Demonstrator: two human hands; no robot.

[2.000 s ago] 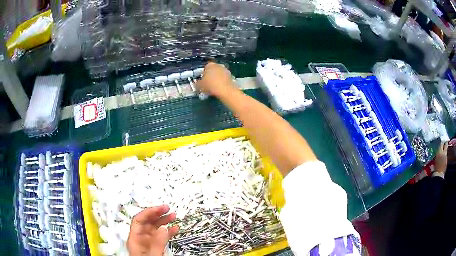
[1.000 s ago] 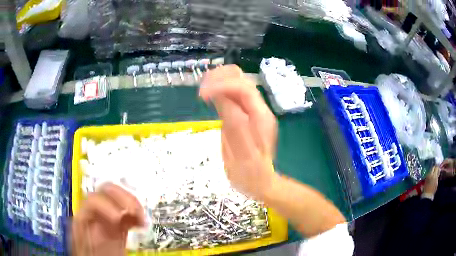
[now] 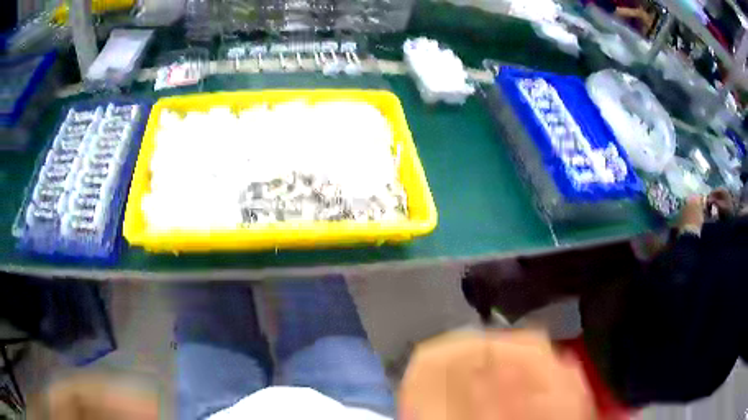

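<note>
The yellow parts bin [image 3: 283,244] stands at the near edge of the green bench. White plastic pieces [image 3: 271,143] fill most of it, overexposed. Metal shafts [image 3: 303,198] lie at its near right. My right hand [image 3: 496,377] is a large blurred shape below the bench edge, cut off by the bottom of the picture. My left hand [image 3: 102,398] is blurred at the bottom left, also cut off. The fingers of both are too blurred to read. Neither hand touches the bin.
A row of assembled pieces [image 3: 295,57] lies beyond the bin. A filled tray stack [image 3: 78,176] stands left, another blue one [image 3: 566,135] right. A white parts box [image 3: 436,70] is at the back. My legs [image 3: 316,344] are below, and another worker's hand [image 3: 693,215] is at right.
Both hands have left the area over the bin and are now low, below the bench edge. The view has tilted down, so the bin appears higher and the floor and my legs show.
</note>
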